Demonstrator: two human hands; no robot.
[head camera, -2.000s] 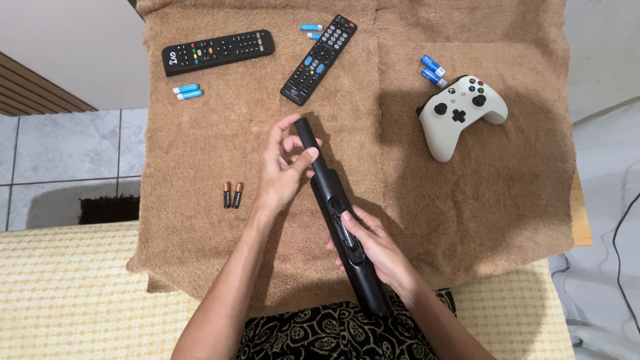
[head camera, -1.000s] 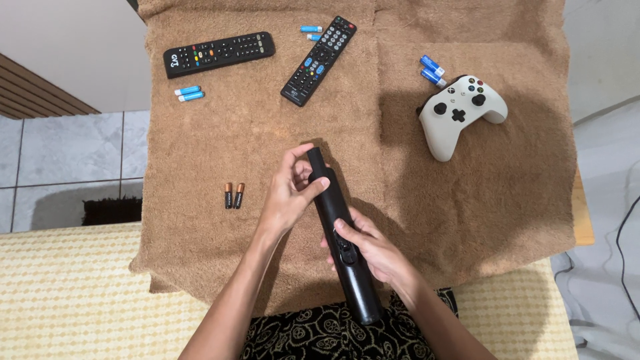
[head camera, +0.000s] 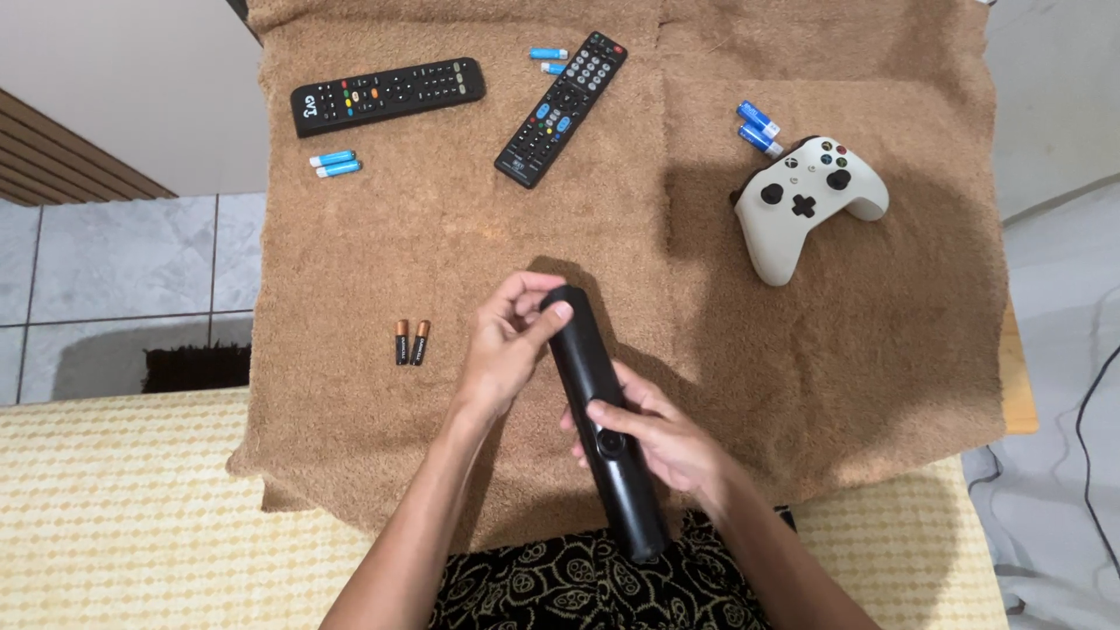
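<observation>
A long black cylindrical device (head camera: 588, 367) with a round knob or button on its side lies slanted between my two hands, above my lap. My left hand (head camera: 516, 337) grips its far end, the thumb on top and the fingers curled behind. Around its middle, my right hand (head camera: 652, 429) is closed, with the thumb near the round part. Two black and copper batteries (head camera: 411, 343) lie side by side on the brown towel (head camera: 420, 236), left of my left hand. What the device is, and its underside, I cannot tell.
Farther back lie a black remote control (head camera: 389, 94), a second remote control (head camera: 560, 112), light-blue batteries (head camera: 337, 164) and more light-blue batteries (head camera: 549, 54). At the right, a white game controller (head camera: 801, 206) sits by blue batteries (head camera: 759, 129). A patterned yellow cover (head camera: 131, 490) borders the towel.
The narrower piece that stuck out of the device's far end has gone down into the body, and my left hand has moved nearer to my right hand with it.
</observation>
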